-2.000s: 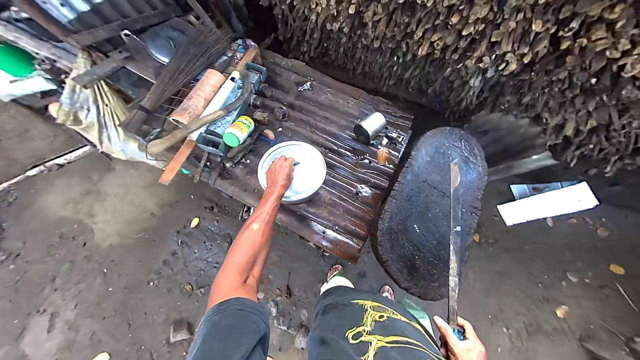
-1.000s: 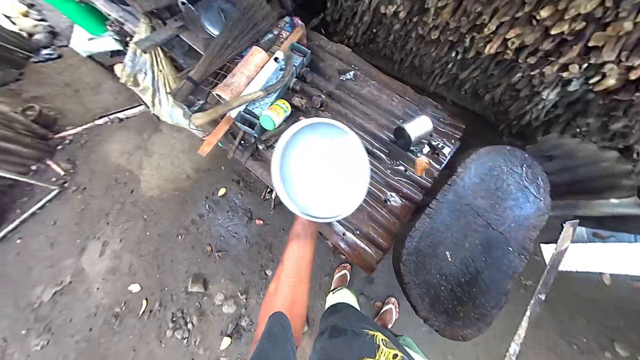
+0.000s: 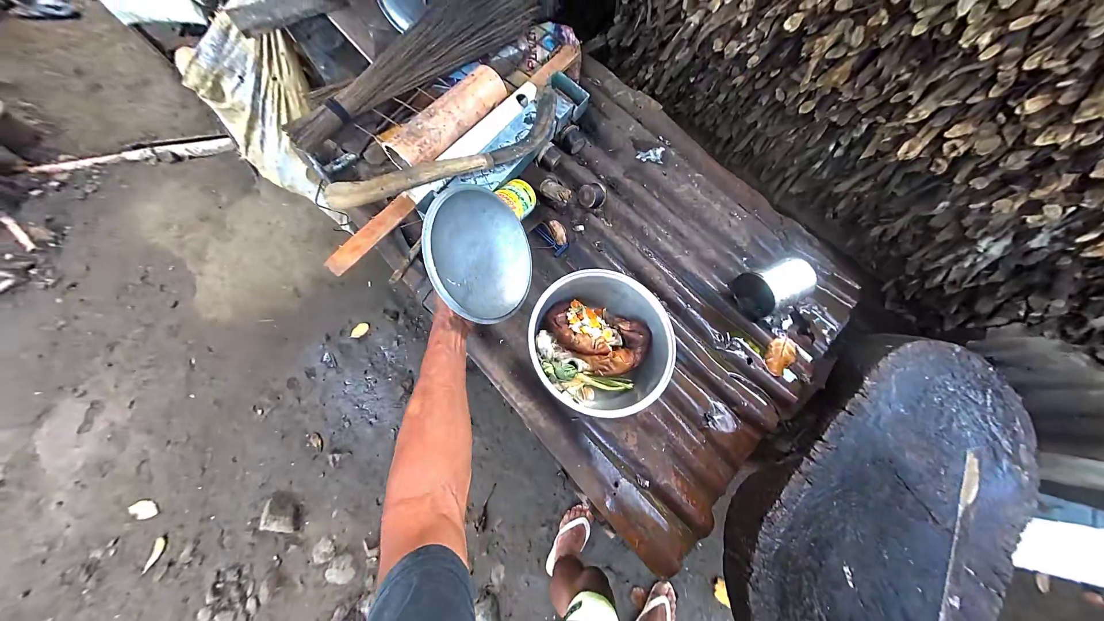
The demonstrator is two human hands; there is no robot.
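My left hand [image 3: 450, 317] holds a round metal lid [image 3: 478, 254] from beneath, mostly hidden behind it, at the left edge of a rusty corrugated sheet [image 3: 655, 466]. Just right of the lid stands an uncovered metal pot [image 3: 667, 345] on the sheet. Inside it lie a folded brown piece of food [image 3: 573, 336] topped with chopped orange and white bits, and some green stalks [image 3: 604, 381]. My right hand is out of view. A long blade [image 3: 959, 535] shows in part over a dark wooden chopping block at the lower right.
The chopping block [image 3: 888, 457] stands right of the sheet. A tin can [image 3: 774, 288] lies near the sheet's right end. Behind the lid are a yellow-green container [image 3: 517, 198], a curved stick [image 3: 405, 181], a clay-coloured cylinder [image 3: 448, 116] and a stick broom [image 3: 423, 56]. Stacked dry material rises behind.
The lid, which covered the pot two seconds ago, is now off to the left in my left hand, and the food shows. My right hand, seen earlier with the long blade, has left view.
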